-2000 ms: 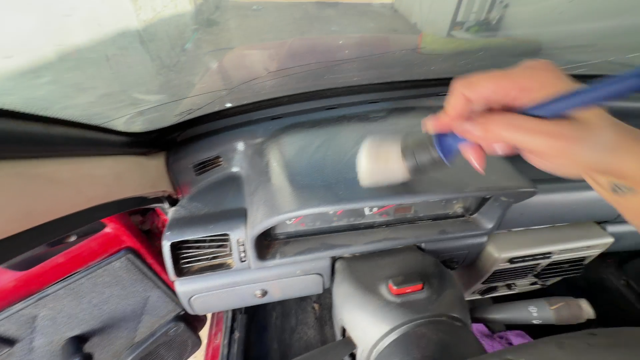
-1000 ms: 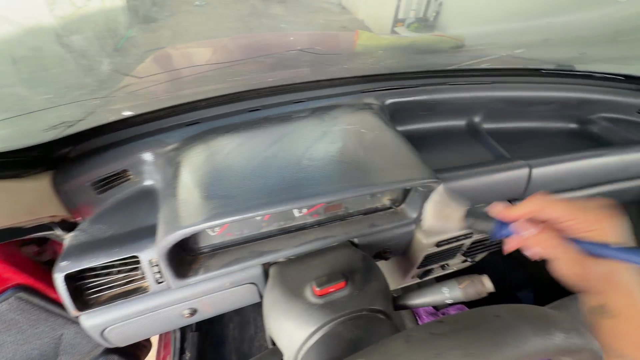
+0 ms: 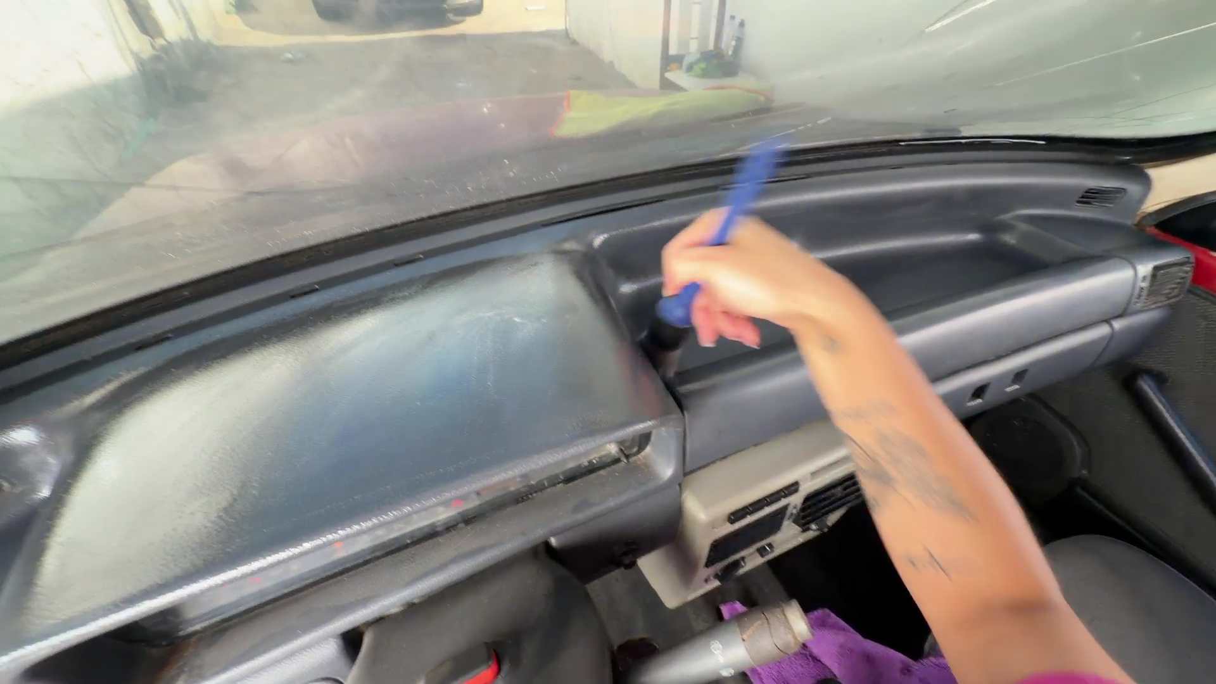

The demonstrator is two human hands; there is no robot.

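My right hand [image 3: 741,275] grips a detailing brush [image 3: 746,195] by its blue handle, which points up toward the windshield. The brush's dark ferrule and head point down into the corner where the instrument cluster hood [image 3: 380,380] meets the recessed dashboard tray [image 3: 912,275]; the bristles are mostly hidden and blurred. The grey hood, left of the hand, has a glossy, wet-looking surface. My left hand is out of view.
Below are the steering column cover [image 3: 494,617], a stalk [image 3: 731,646], a purple cloth [image 3: 845,651] and a beige centre console panel [image 3: 741,513] with vents. The windshield spans the far side. A yellow-green cloth [image 3: 655,109] lies beyond the glass.
The right hand has moved with the brush from the beige vent panel to the corner beside the cluster hood. The view has shifted right and closer.
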